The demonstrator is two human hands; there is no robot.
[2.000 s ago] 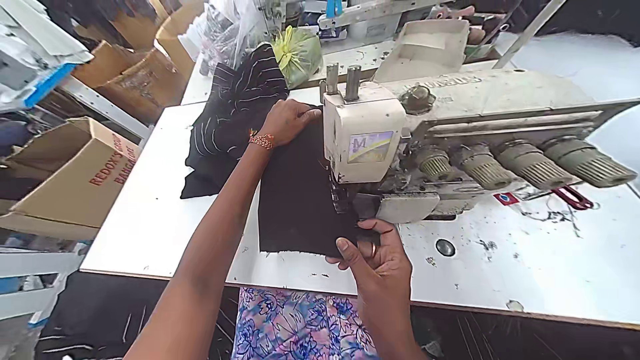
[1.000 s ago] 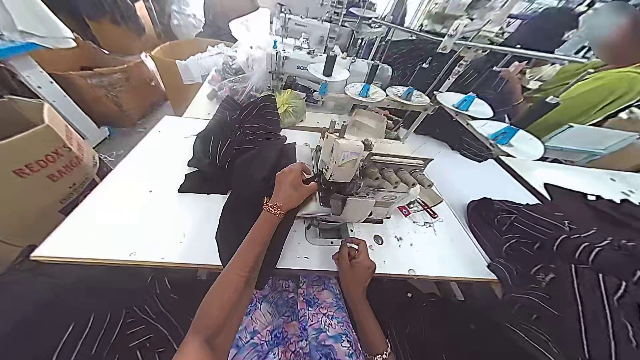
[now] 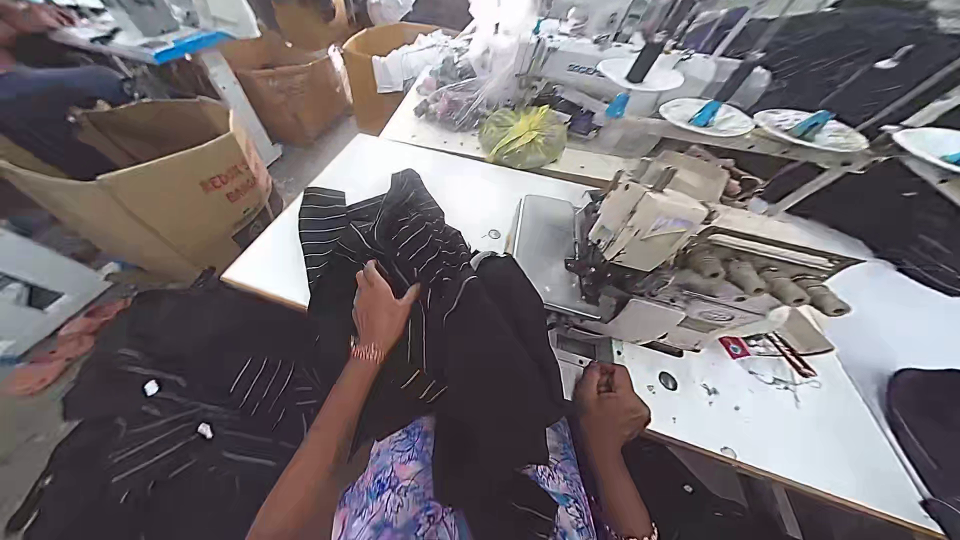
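Observation:
A black garment with white pinstripes (image 3: 420,247) lies over the table's left part and hangs over the front edge onto my lap. My left hand (image 3: 381,311) grips its striped cloth, fingers curled into the folds. Near the table's front edge, my right hand (image 3: 611,401) is closed beside the black cloth; whether something thin is between its fingers cannot be told. Just beyond it stands an overlock sewing machine (image 3: 652,225), its metal plate (image 3: 551,247) showing to the right of the garment.
More dark striped cloth (image 3: 187,420) is heaped at the lower left. Cardboard boxes (image 3: 165,195) stand on the floor beyond. A tied bag (image 3: 523,136) and thread stands (image 3: 705,116) are behind the machine. Dark fabric (image 3: 926,427) lies at the right. Part of a person shows at upper left.
The cloth has moved away from the machine's needle area to the left and toward my lap. My left hand has left the machine head and moved left onto the striped cloth. The view has shifted.

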